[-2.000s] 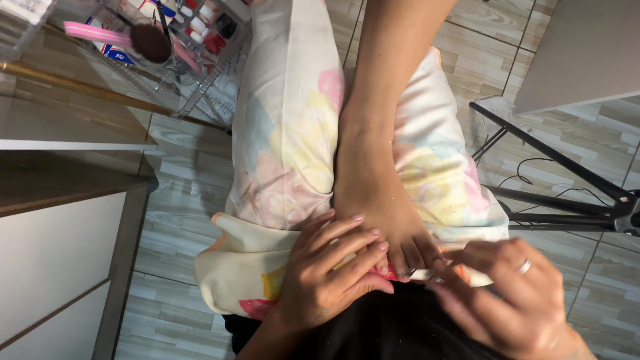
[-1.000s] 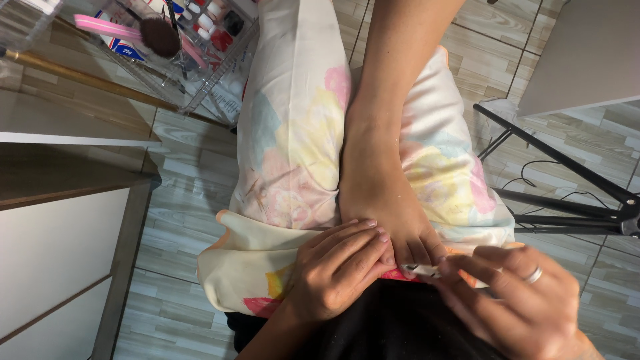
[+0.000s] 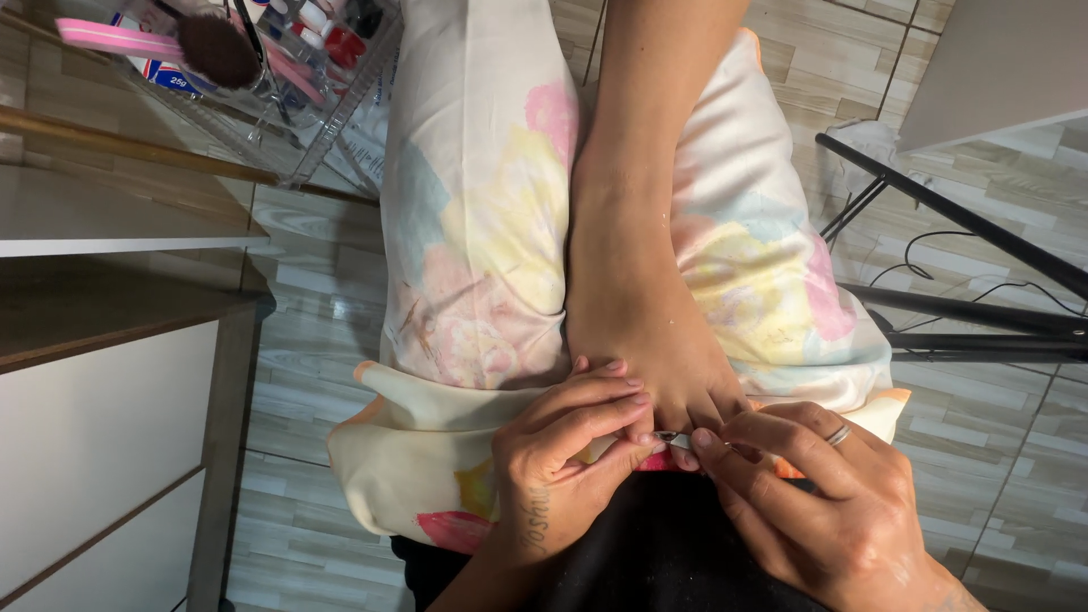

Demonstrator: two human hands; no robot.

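Note:
A person's bare foot (image 3: 637,297) rests on a floral satin cloth (image 3: 476,255) spread over my lap, toes toward me. My left hand (image 3: 565,455) holds the big toe between thumb and fingers. In my right hand (image 3: 816,493), which wears a ring, is a small metal tool (image 3: 676,439), probably a cuticle nipper. Its tip lies at the big toe's nail, close to my left thumb. My right fingers cover the rest of the tool, and the smaller toes are partly hidden behind them.
At the upper left a clear plastic organizer (image 3: 327,127) holds small bottles, a makeup brush (image 3: 219,51) and a pink-handled item (image 3: 119,38). A cabinet with white drawers (image 3: 102,425) stands at the left. Black stand legs (image 3: 960,221) and a thin cable (image 3: 909,255) are at the right.
My left fingers have shifted from over the toes to a hold around the big toe. My right hand has moved toward it, and the metal tip now shows at its nail.

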